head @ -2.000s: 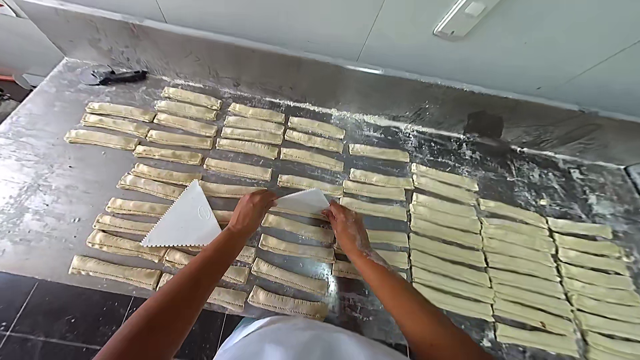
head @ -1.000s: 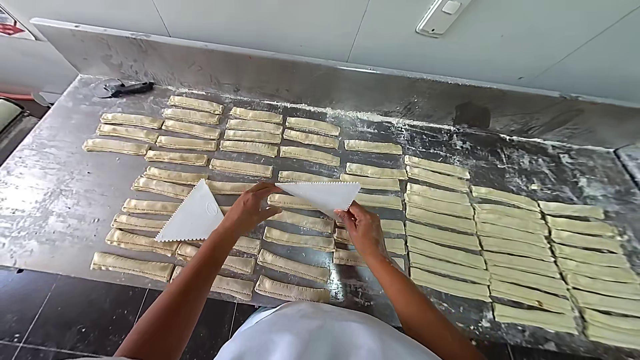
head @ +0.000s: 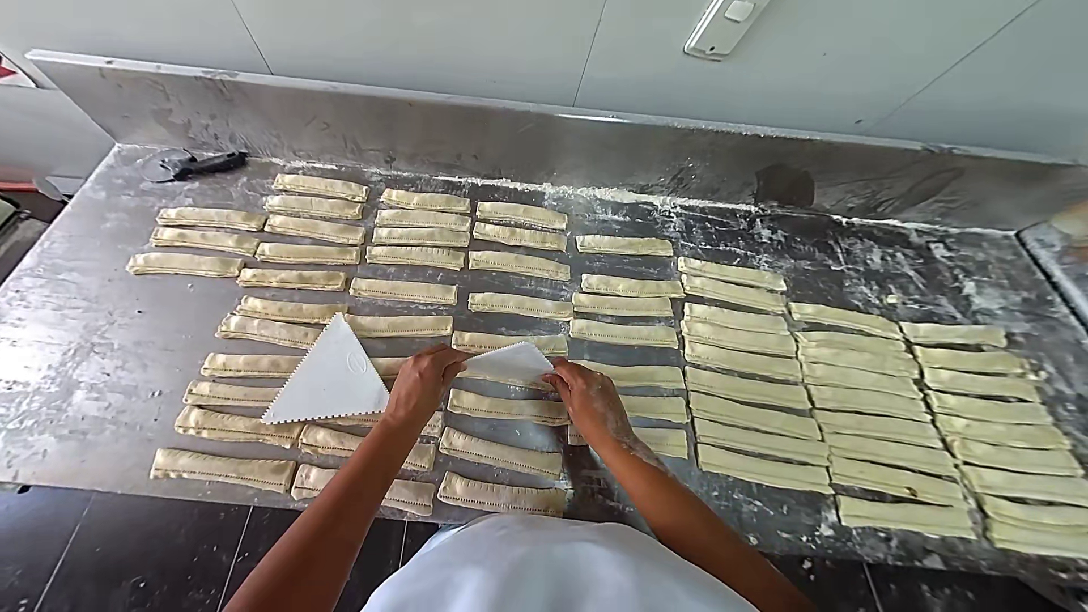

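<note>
My left hand (head: 429,378) and my right hand (head: 585,393) grip opposite corners of a white triangular dough scraper (head: 512,364). It is over a filled dough strip (head: 510,342) in the middle of the steel worktable. A second white triangular scraper with toothed edges (head: 333,378) lies on dough strips to the left of my left hand. Filled strips with a line of small marks along one edge, such as this one (head: 223,471), lie in columns at the left and middle. Columns of closely laid dough strips (head: 748,387) without visible marks lie at the right.
A pizza cutter with a black handle (head: 200,165) lies at the back left corner of the floured steel table (head: 68,374). A raised steel backsplash (head: 476,136) runs along the back edge, below a wall with a white switch plate (head: 728,24). Dark tiled floor shows in front.
The scraper between my hands was tilted with a long side showing one second ago; now it shows as a smaller triangle. The other scraper stays on the strips at the left.
</note>
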